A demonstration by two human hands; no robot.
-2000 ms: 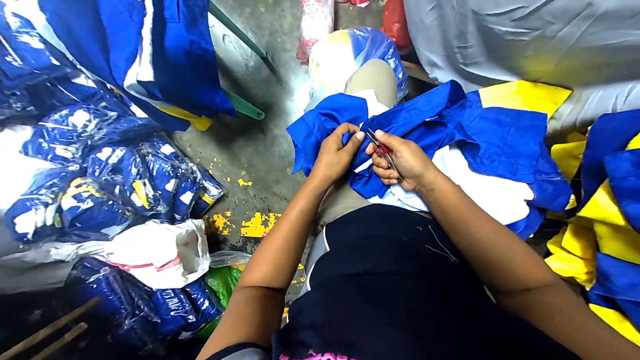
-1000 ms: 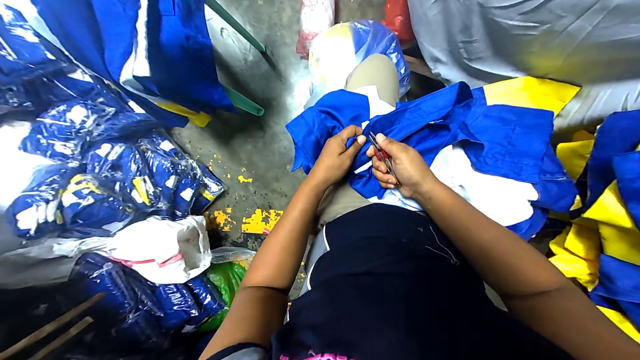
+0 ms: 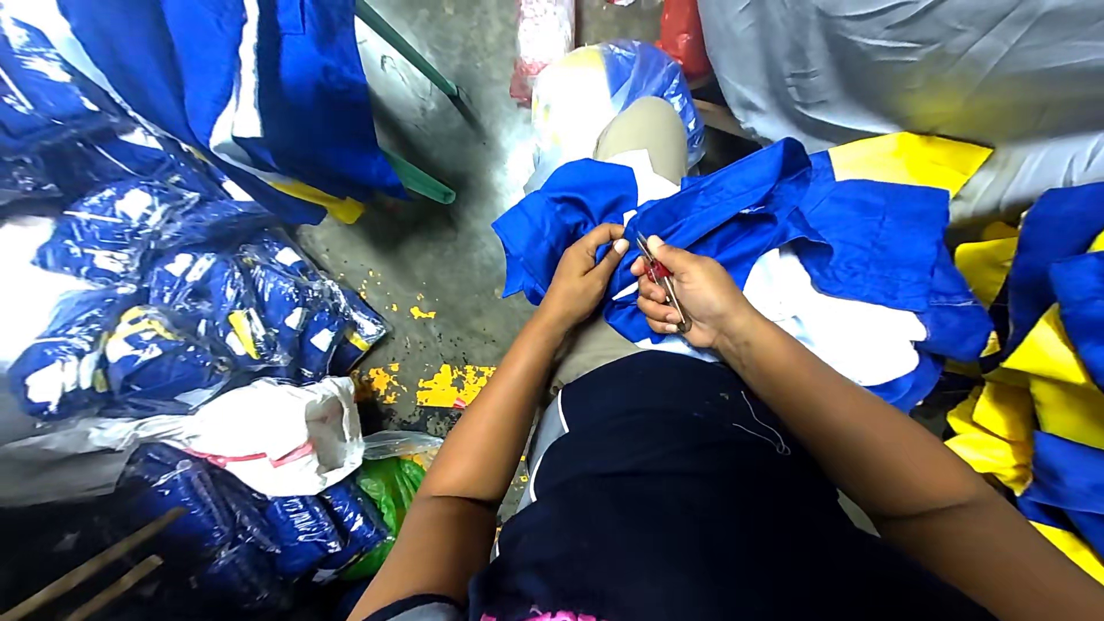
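A blue, yellow and white fabric garment point(image 3: 871, 241) lies across my lap and knee. My left hand point(image 3: 586, 274) pinches a fold of its blue cloth between thumb and fingers. Just to the right, my right hand point(image 3: 690, 293) is closed around small metal thread snips point(image 3: 662, 280) with a red part, their tips pointing up at the cloth near my left fingertips. Whether the blades are apart is too small to tell. The cloth under both hands is bunched, and the fingers partly hide it.
Plastic-wrapped blue garments point(image 3: 216, 302) are piled at the left, below hanging blue cloth point(image 3: 302, 95). A white bag point(image 3: 276, 431) lies beneath. Grey fabric point(image 3: 906, 78) hangs at the upper right, above a blue and yellow cloth pile point(image 3: 1052, 371). A clear plastic bag point(image 3: 569, 103) stands beyond my knee.
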